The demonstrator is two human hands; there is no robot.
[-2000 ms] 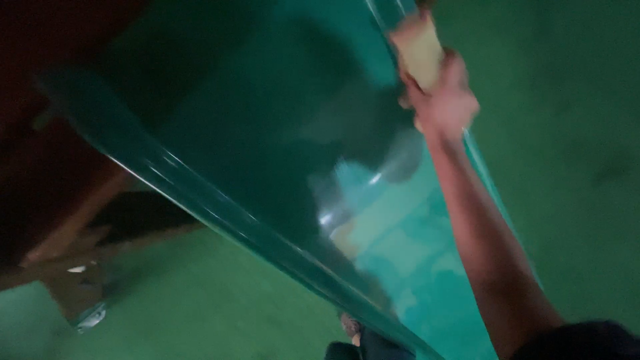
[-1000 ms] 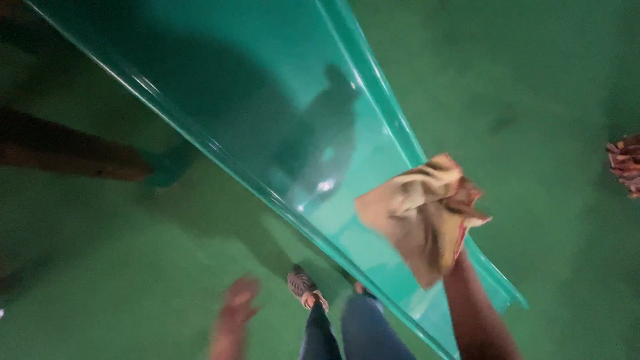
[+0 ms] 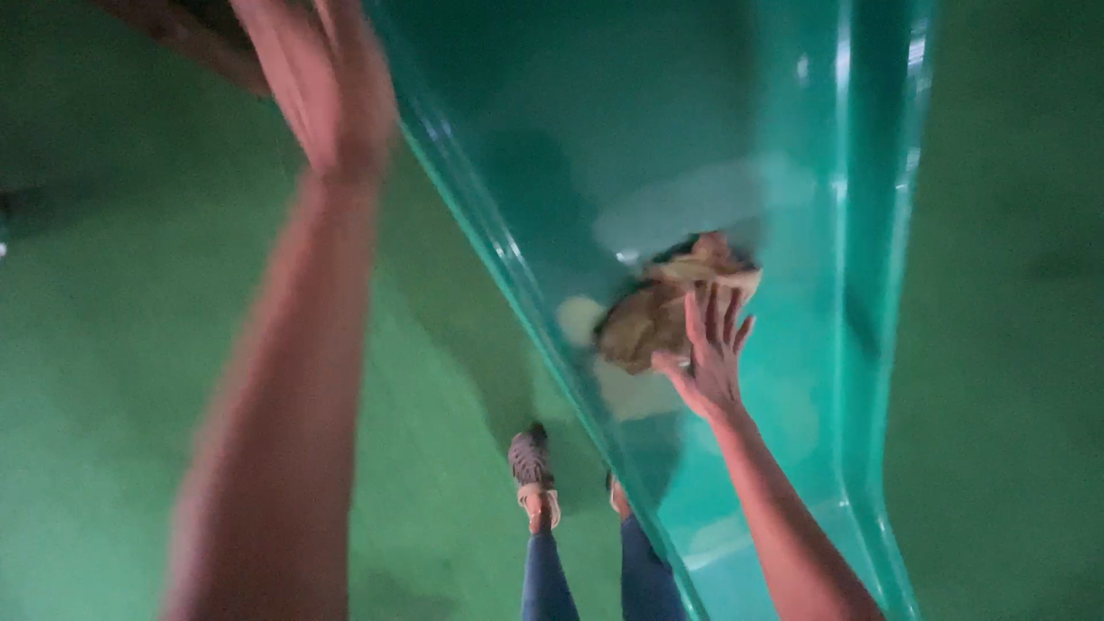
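Note:
A crumpled brown and tan cloth (image 3: 647,323) lies against the glossy inner face of a large green molded panel with raised edges (image 3: 785,405). My right hand (image 3: 711,354) presses flat on the cloth's right part, fingers spread and not closed around it. My left hand (image 3: 332,86), blurred, is raised at the upper left, by the panel's left edge. Nothing shows in it; its fingertips run out of the top of the view, and whether it touches the edge cannot be told.
Green floor (image 3: 440,517) lies on both sides of the panel. A brown beam (image 3: 190,43) is at the upper left, behind my left hand. My shoe (image 3: 530,457) and legs in blue trousers are below, close to the panel's left edge.
My right hand held the cloth bunched up near the panel's right edge; now the cloth is on the inner face under my spread fingers. My left hand has risen from the bottom to the upper left.

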